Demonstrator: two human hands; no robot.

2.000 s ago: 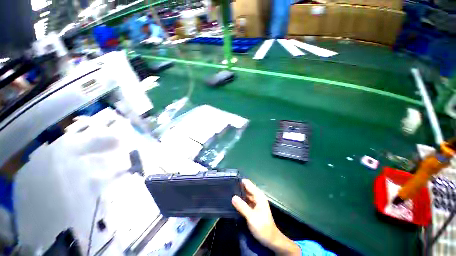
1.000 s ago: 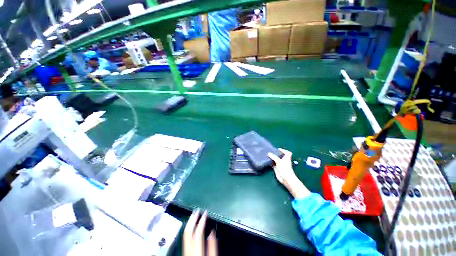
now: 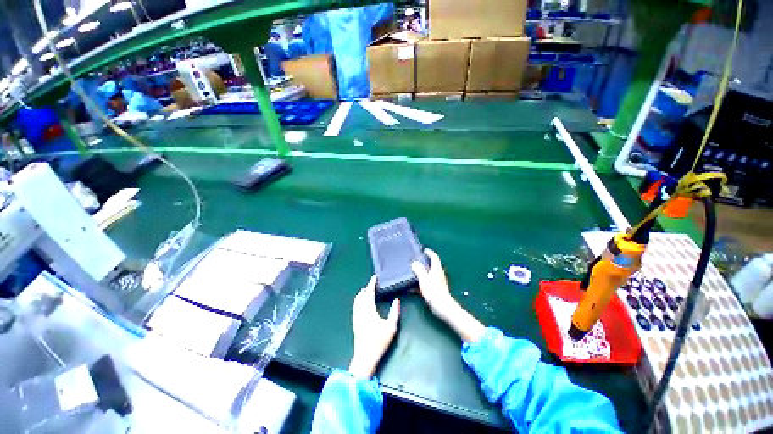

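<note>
A black housing unit (image 3: 396, 251) lies on the green bench in front of me, its plain face up. It looks like a cover sitting on the shell, with edges aligned as far as I can see. My left hand (image 3: 373, 326) grips its near left corner. My right hand (image 3: 434, 284) grips its near right edge. The fingers hide the near corners.
To the right are an orange electric screwdriver (image 3: 607, 284) over a red parts tray (image 3: 549, 331) and an adhesive pad sheet (image 3: 731, 364). To the left are white-faced flat parts (image 3: 222, 280) in a clear bag and the white machine (image 3: 63, 222). Another black unit (image 3: 261, 174) lies farther back.
The upper black cover, earlier askew on the shell, now lines up with it. My left hand has moved from the bench edge onto the unit. My right hand has shifted to its near right edge.
</note>
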